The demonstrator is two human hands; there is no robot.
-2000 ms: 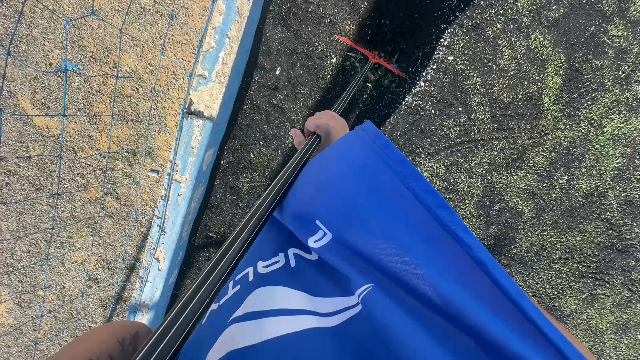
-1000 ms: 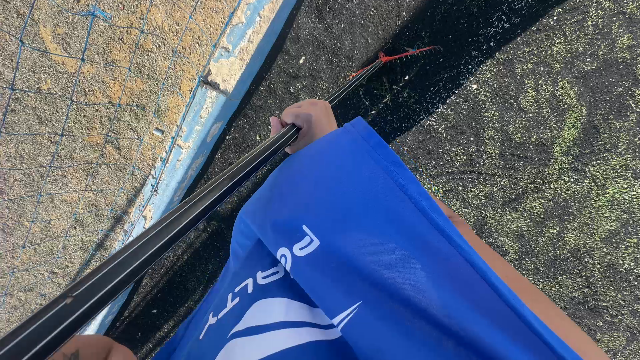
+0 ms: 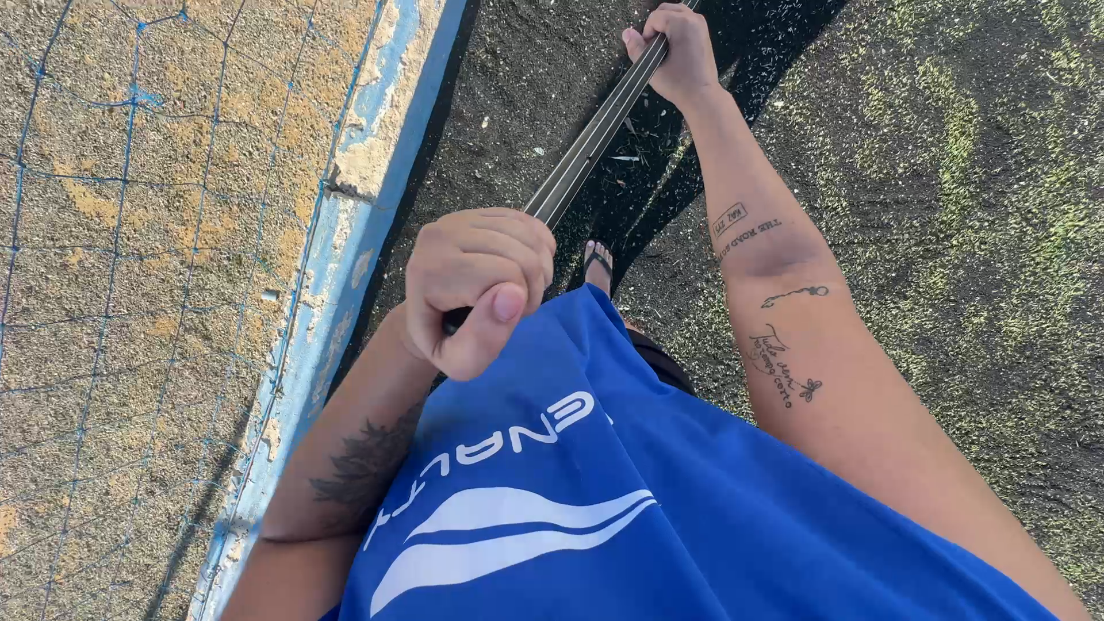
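My left hand (image 3: 483, 289) is closed around the dark end of a rake's handle (image 3: 595, 129), in front of my blue shirt (image 3: 569, 517). Higher up and farther out, my right hand (image 3: 686, 52) grips the same handle, its thumb on the left side. The handle is black with pale lengthwise stripes and slants from the left hand up to the top edge. The rake's head is outside the frame.
Dark granular ground with pale green flecks (image 3: 949, 216) lies at the right. A peeling blue and white curb (image 3: 345, 241) runs along the left, with blue netting (image 3: 125, 181) over gravelly ground beyond. My foot in a flip-flop (image 3: 599, 263) shows below the handle.
The rake's red head, seen at the top earlier, is out of view. My left hand has come into full view on the handle's end; my right hand still holds the handle. The view has shifted.
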